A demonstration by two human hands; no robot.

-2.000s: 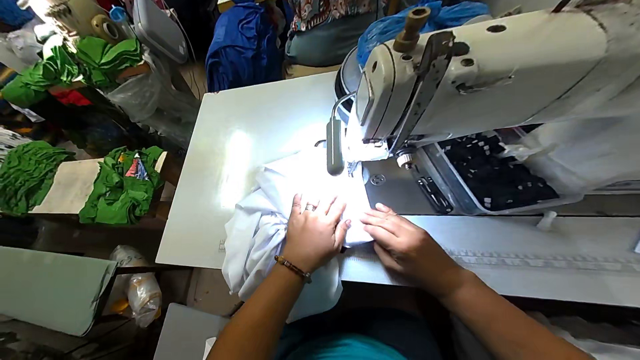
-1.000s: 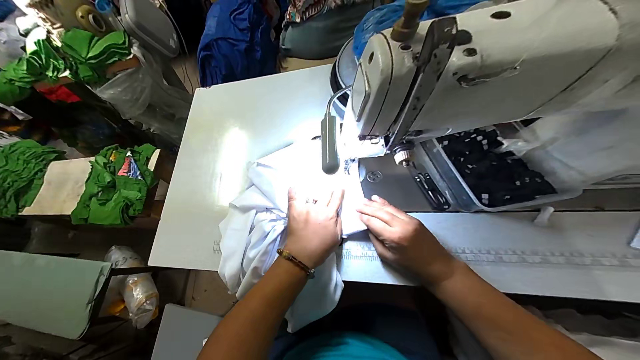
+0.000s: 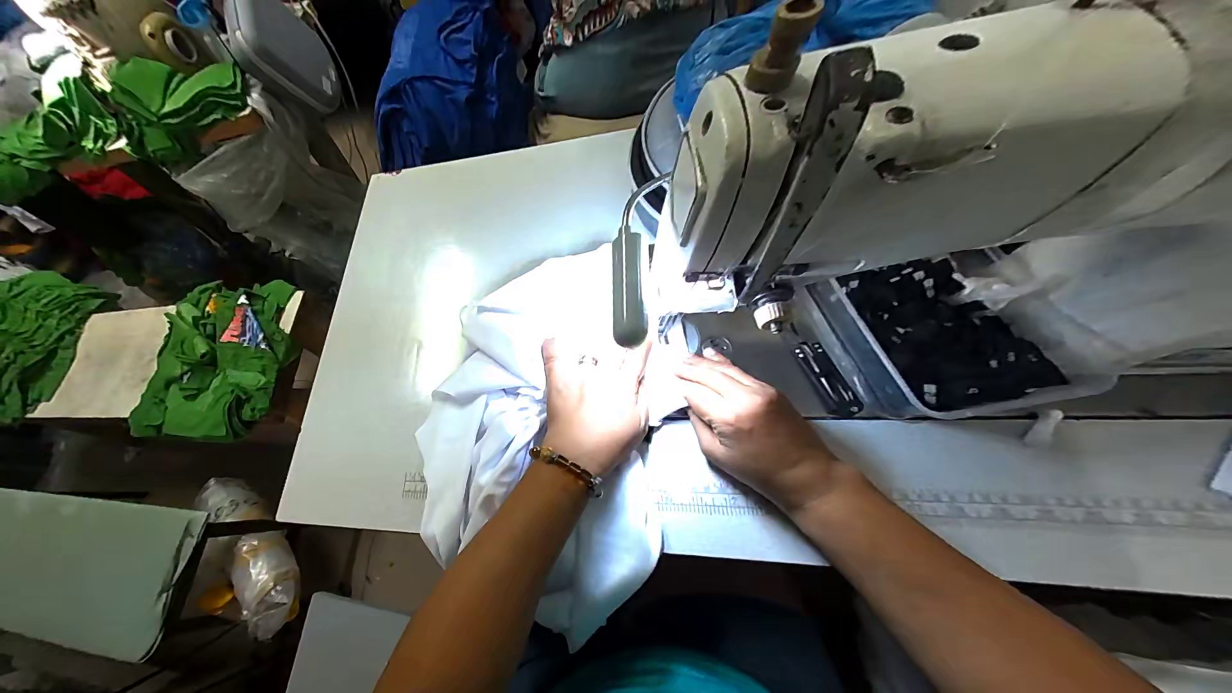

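White cloth [image 3: 500, 404] lies bunched on the sewing table, reaching under the needle area of an industrial sewing machine [image 3: 924, 135] and hanging over the near edge. My left hand [image 3: 597, 399] rests on the cloth with its fingers apart, just below the lamp [image 3: 629, 289]; glare hides its fingertips partly. Right of it, my right hand [image 3: 746, 414] has bent fingers at the cloth's right edge, close to the needle plate [image 3: 731, 337]. Whether its fingers pinch the cloth cannot be made out.
A plastic tray [image 3: 905, 399] of small black pieces stands right of the needle area, beside small black-handled snips [image 3: 828, 377]. A printed ruler [image 3: 1039, 510] runs along the near table edge [image 3: 962, 568]. Green cloth pieces [image 3: 217, 366] lie on a stand at the left.
My left hand's fingers have spread, with the thumb now held out to the left. The right hand remains beside the needle area.
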